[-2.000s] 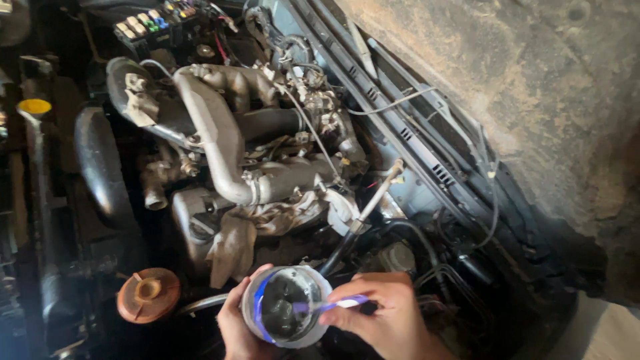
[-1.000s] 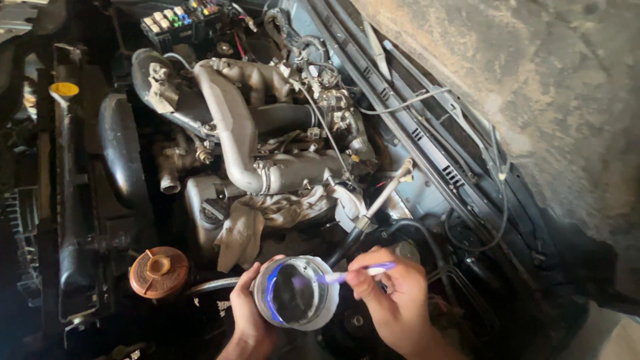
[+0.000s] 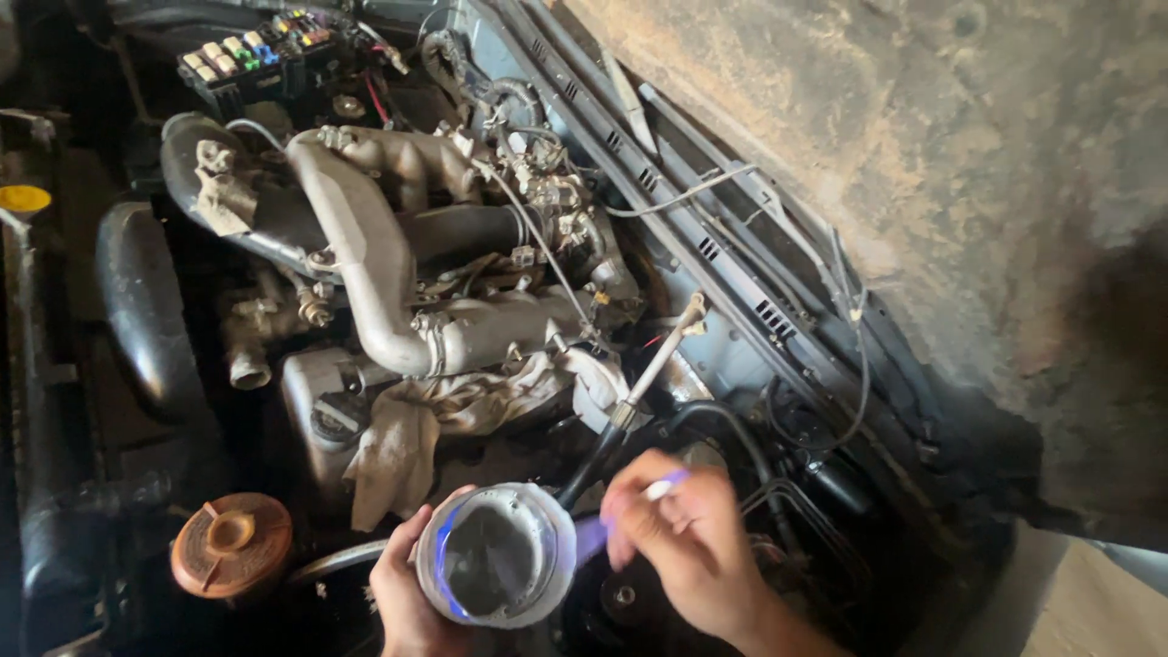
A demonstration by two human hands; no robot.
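Low in the head view, my left hand (image 3: 406,570) holds a round, whitish plastic container (image 3: 552,584) by its left side. Dark grey liquid (image 3: 493,557) with some bubbles at its edge lies in it, and a blue streak shows along the left inner wall. To the right, my right hand (image 3: 680,538) grips a slim white and purple brush or stick (image 3: 662,488). Its lower part is a purple blur beside the container's right rim, so its tip cannot be made out. Behind the container a dirty cloth (image 3: 401,447) lies over the engine.
An engine with a metal intake pipe (image 3: 365,246) fills the middle. An orange-brown reservoir cap (image 3: 231,546) is at lower left, a yellow cap (image 3: 25,198) at far left. A fuse box (image 3: 242,68) stands at the back. A metal rod (image 3: 662,356) rises behind my right hand.
The brush or stick was over and inside the container in the earlier frames. My right hand has drawn it out to the right, past the rim. My left hand still holds the container.
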